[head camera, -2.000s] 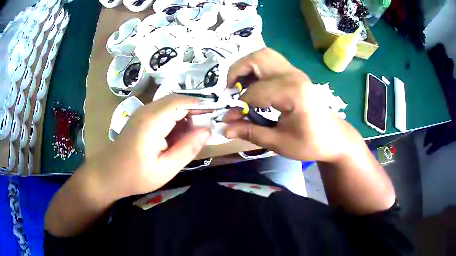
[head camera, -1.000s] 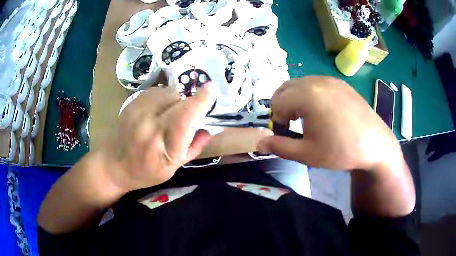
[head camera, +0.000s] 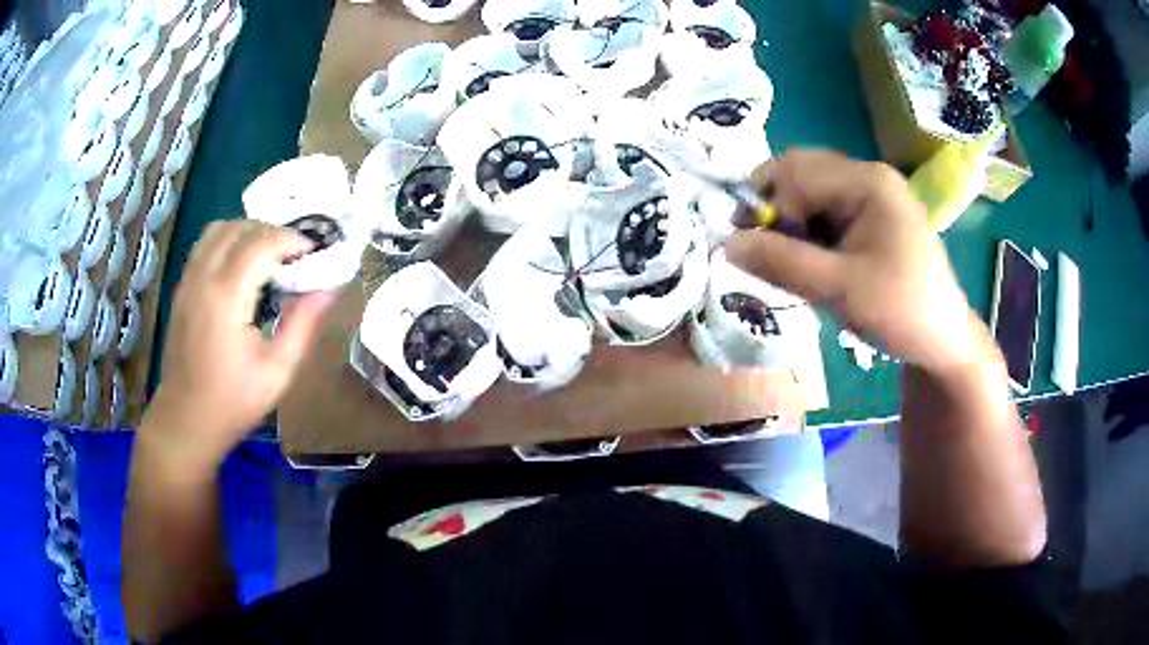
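Note:
My left hand (head camera: 246, 315) is at the left with its thumb and fingers around the lower edge of a white camera housing (head camera: 297, 189), which has a dark disc inside. My right hand (head camera: 838, 233) holds the long-nose pliers (head camera: 764, 216) over the right side of the housing group; the handles are mostly hidden in the palm and the jaws blur against white. Several housings with black LED boards (head camera: 515, 166) stand and lean on the cardboard sheet (head camera: 655, 397) between my hands. One housing (head camera: 431, 340) lies at the near left of the group.
Long rows of white shells (head camera: 78, 271) stand at the far left. At the right are a parts box (head camera: 891, 95), a yellow bottle (head camera: 954, 180), a green bottle (head camera: 1038, 48), a phone (head camera: 1016, 313) and a white strip (head camera: 1066, 323). Small white parts (head camera: 861, 349) lie right of the cardboard.
My left hand has moved left and now grips a housing at the left. My right hand has moved up and right with the pliers. The view has shifted, and the near housings are uncovered.

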